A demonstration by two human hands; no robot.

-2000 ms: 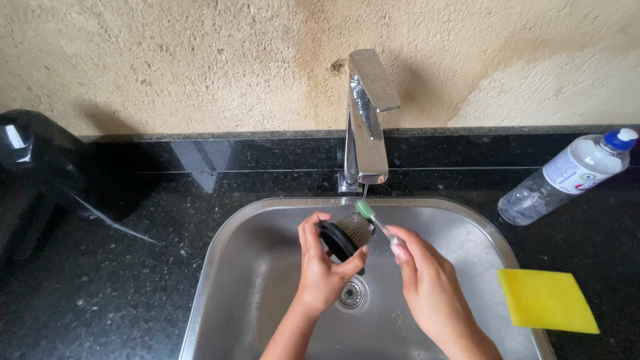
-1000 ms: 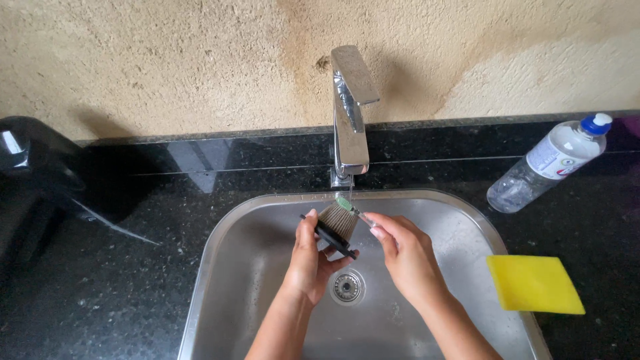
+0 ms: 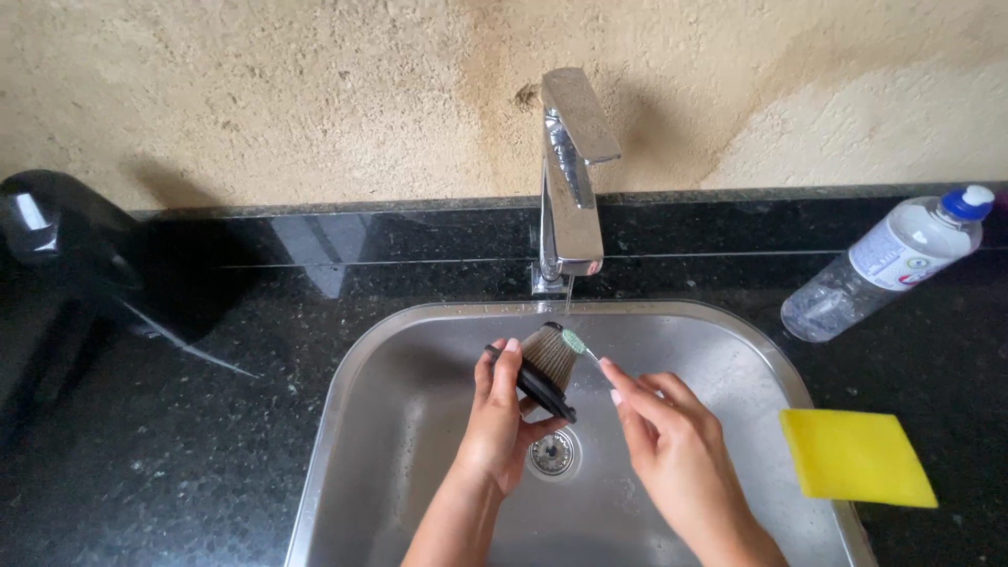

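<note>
My left hand (image 3: 498,417) grips the black rim of a pleated cone-shaped filter (image 3: 554,356), which is tilted over the sink with its narrow end up toward the faucet. In my right hand (image 3: 669,433) is a toothbrush (image 3: 576,342) whose green bristle head rests against the filter's pleats; most of its handle is hidden by the fingers. A thin stream of water falls from the chrome faucet (image 3: 571,197) just behind the filter's tip. Beneath both hands lies the stainless steel sink (image 3: 394,441), with its round drain (image 3: 552,453) partly visible.
On the right, a clear plastic bottle (image 3: 874,272) with a blue and white cap stands on the black granite counter (image 3: 197,441). A yellow cloth (image 3: 858,457) lies across the sink's right rim. A glossy black object (image 3: 71,228) occupies the left side, and a textured wall rises behind.
My left hand has turned the filter, so its narrow end now points up and its rim slants down to the right. The toothbrush remains in my right hand near the pleats.
</note>
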